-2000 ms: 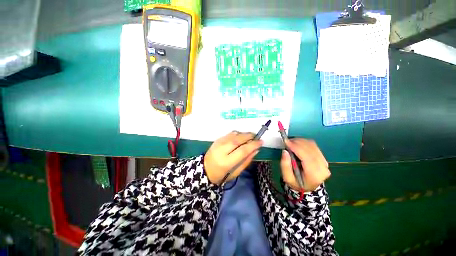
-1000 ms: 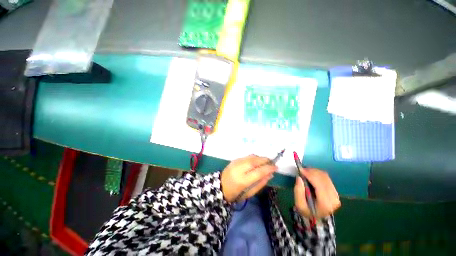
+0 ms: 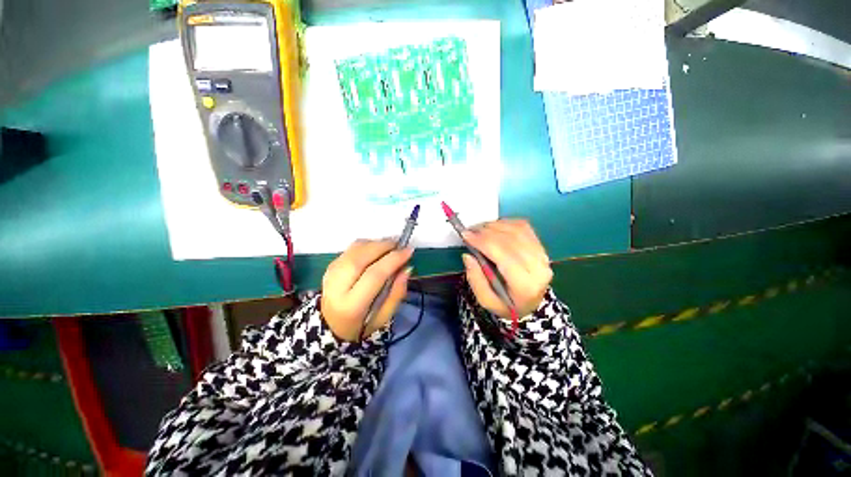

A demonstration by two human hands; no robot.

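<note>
A green circuit board [image 3: 406, 107] lies flat on the white paper sheet [image 3: 322, 228], its lower part washed out. The digital multimeter [image 3: 241, 102] lies left of it with a lit screen and leads plugged in at the bottom. My left hand [image 3: 366, 284] holds the black-tipped probe [image 3: 407, 226], its tip just below the board's lower edge. My right hand [image 3: 509, 265] holds the red-tipped probe [image 3: 454, 221], its tip also near that lower edge. The two tips are apart. Whether either touches the board, I cannot tell.
A blue clipboard [image 3: 611, 140] with a small white paper [image 3: 602, 47] lies at the right. A red-rimmed tray [image 3: 89, 401] holding a green board [image 3: 160, 337] is at the lower left, below the bench edge. A metal arm [image 3: 714, 14] shows at the upper right.
The camera view has shifted and tilted, so the bench things sit further left and higher. Both hands still hold their probes, with the tips below the board's lower edge.
</note>
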